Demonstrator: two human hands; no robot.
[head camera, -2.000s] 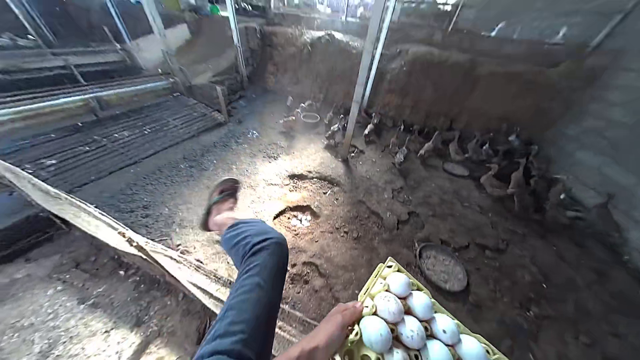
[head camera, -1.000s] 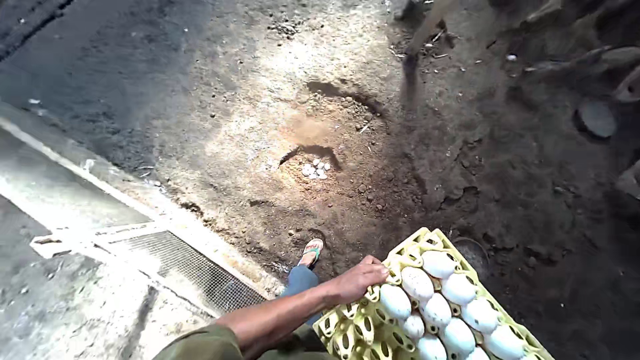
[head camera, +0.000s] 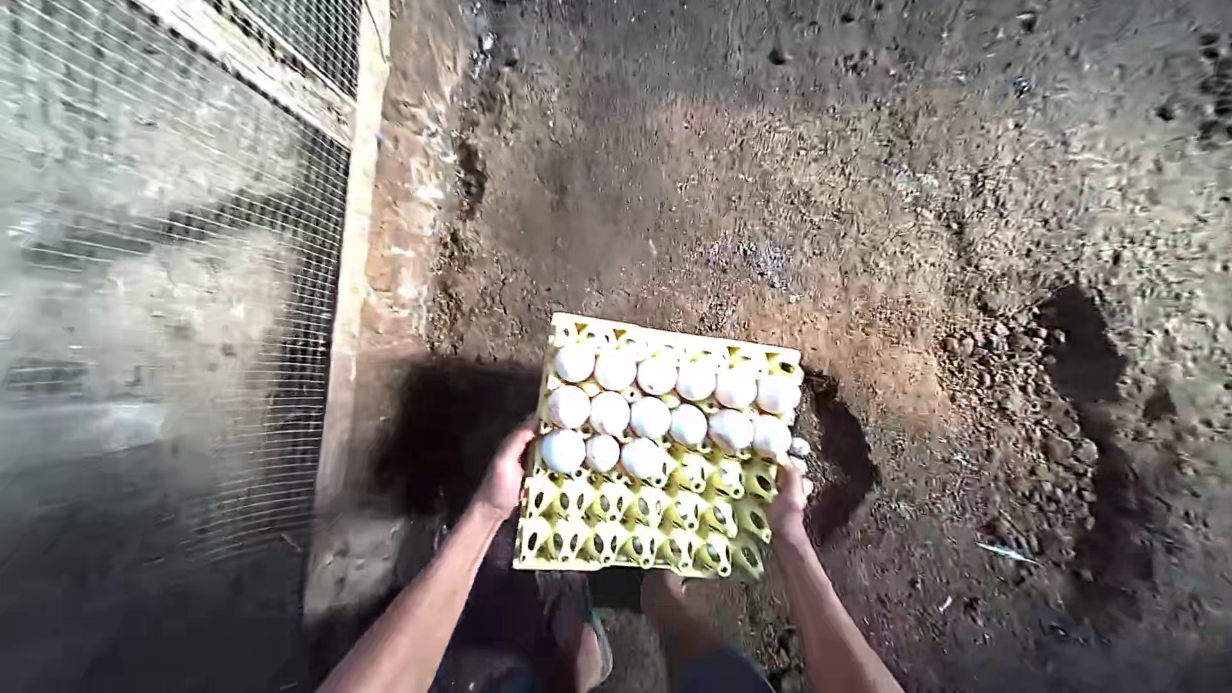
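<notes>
A yellow plastic egg tray (head camera: 635, 525) is held level between both hands. White eggs (head camera: 650, 417) fill its two far rows and part of the third; the nearer rows have bare cups. My left hand (head camera: 504, 474) grips the tray's left side. On the right edge is my right hand (head camera: 789, 496), its fingers mostly hidden by the tray. Just past that edge a few pale eggs (head camera: 800, 449) show low in a dark hollow (head camera: 842, 452) in the soil, partly covered by the tray and hand.
A wire mesh panel (head camera: 289, 269) in a pale wooden frame (head camera: 351, 231) runs along the left. Bare soil (head camera: 597, 212) lies ahead, with loose clods and another shadowed hollow (head camera: 1083, 346) to the right. My feet are below the tray, one in a sandal (head camera: 602, 650).
Earlier only one hand showed at the tray's left side; now both hands hold it. The view has swung down to the ground beside the mesh, with the tray lower centre.
</notes>
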